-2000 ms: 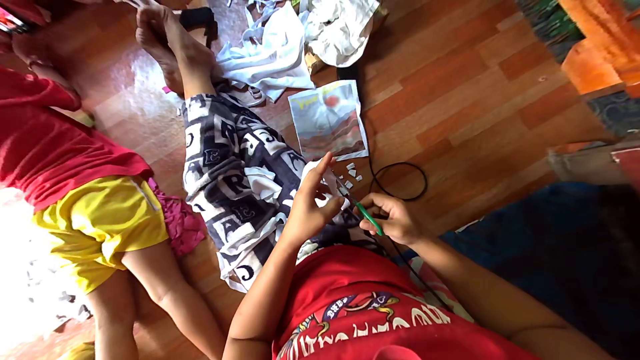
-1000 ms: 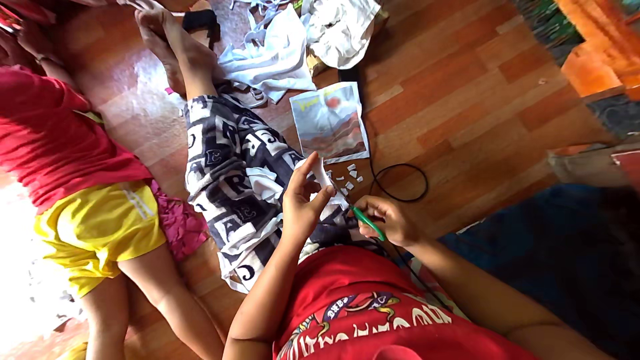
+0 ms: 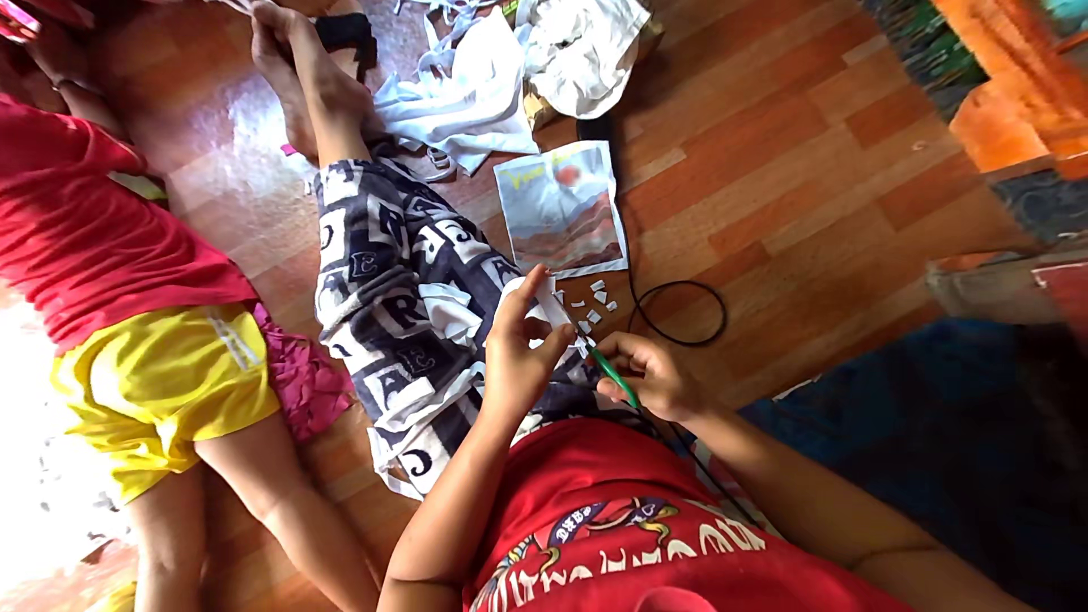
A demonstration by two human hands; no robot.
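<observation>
Between the fingers of my left hand is a white piece of paper, held over my lap. My right hand grips green-handled scissors, whose blades reach toward the paper's lower edge. Small white paper scraps lie on the floor just beyond my hands. More white pieces rest on my letter-patterned trousers. A printed sheet with a landscape picture lies flat on the wood-patterned floor beside my legs.
A black cable loops on the floor at the right of my hands. A person in a red shirt and yellow shorts lies at the left. White cloths are heaped near my feet. Dark blue fabric spreads at the right.
The person at the left has shifted slightly. My hands stay in nearly the same place, still on the paper and the scissors.
</observation>
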